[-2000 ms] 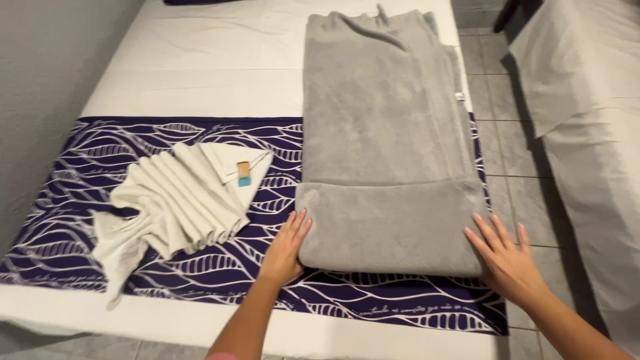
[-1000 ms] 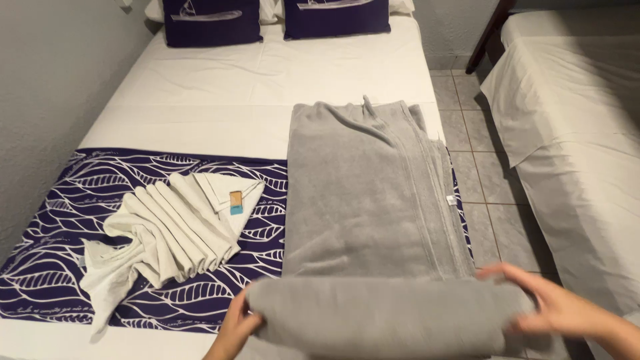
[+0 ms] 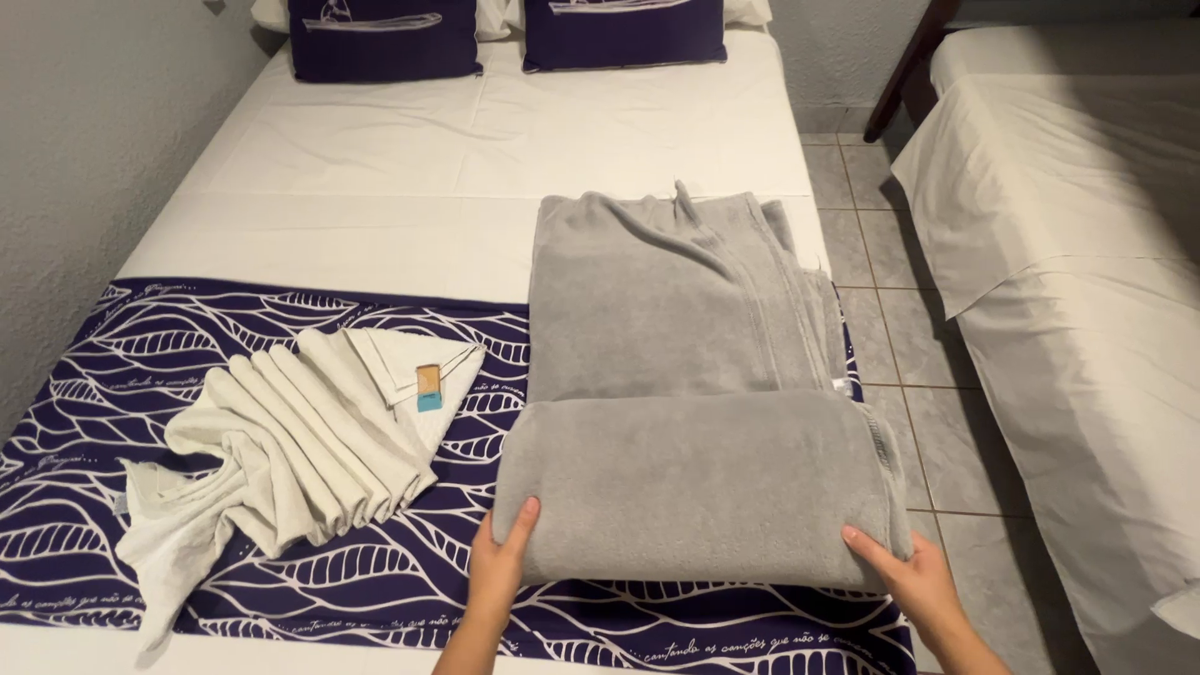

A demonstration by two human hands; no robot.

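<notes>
A grey plush blanket [image 3: 656, 319] lies lengthwise on the bed, its near end doubled over into a thick flap and its far end loose and wrinkled. My left hand [image 3: 502, 558] grips the near left corner of the flap, thumb on top and fingers hidden beneath. At the near right corner, my right hand [image 3: 900, 567] holds the flap the same way. Left of the blanket, a pleated white towel [image 3: 309, 431] rests on a purple patterned bed runner [image 3: 375, 581], with small orange and blue packets [image 3: 428, 387] on it.
Two dark purple cushions [image 3: 384, 37] lie at the head of the bed, on white sheets [image 3: 469, 141]. A textured wall [image 3: 94, 122] borders the left side. Grey floor tiles [image 3: 947, 422] separate this bed from a second white-covered bed [image 3: 1106, 328] on the right.
A second ago both hands held the near end as a raised roll; now it lies flat as a fold on the blanket. Two seconds ago the hands lay spread at its sides.
</notes>
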